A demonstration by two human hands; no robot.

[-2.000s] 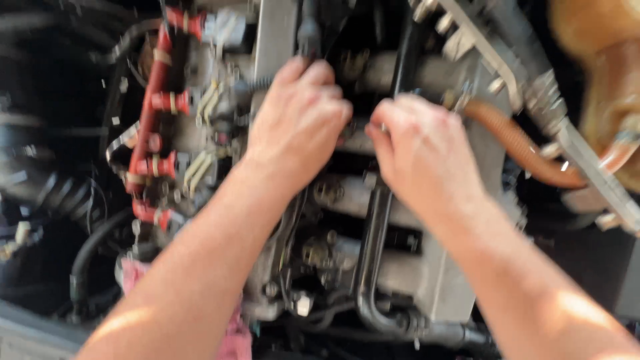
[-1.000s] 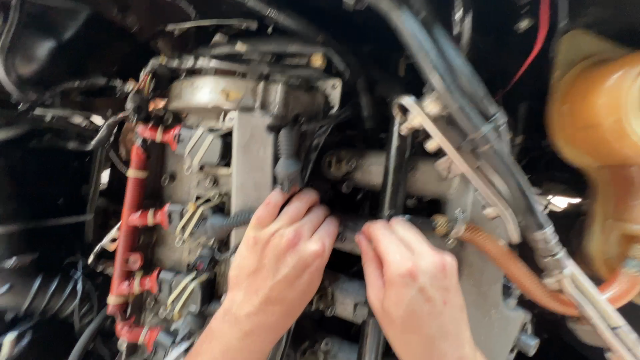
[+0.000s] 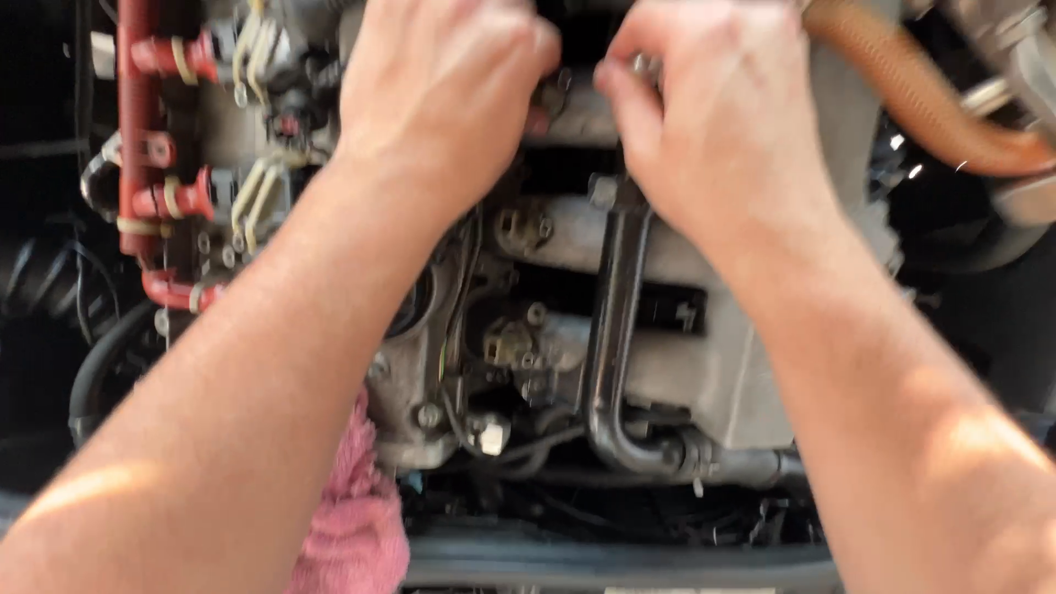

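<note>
Both hands work over a car engine at the top of the head view. My left hand (image 3: 437, 91) has curled fingers, partly cut off by the frame's top edge; what its fingertips touch is hidden. My right hand (image 3: 726, 99) is pinched around a small metal piece (image 3: 646, 66), too blurred to name, above a black metal coolant pipe (image 3: 615, 305). Between the hands lies one metal intake manifold runner (image 3: 582, 115), with another runner (image 3: 569, 231) lower down. The red ribbed wiring tube (image 3: 136, 107) runs down left of my left hand.
A pink cloth (image 3: 363, 520) hangs at the engine's lower edge beneath my left forearm. An orange-brown hose (image 3: 916, 91) curves at the upper right. Black wires and a white connector (image 3: 493, 438) sit low in the middle. A dark front crossbar (image 3: 619, 561) spans the bottom.
The view has shifted, with the hands now nearer its top edge. Both hands stay close together over the intake runners; no plain change of grip shows.
</note>
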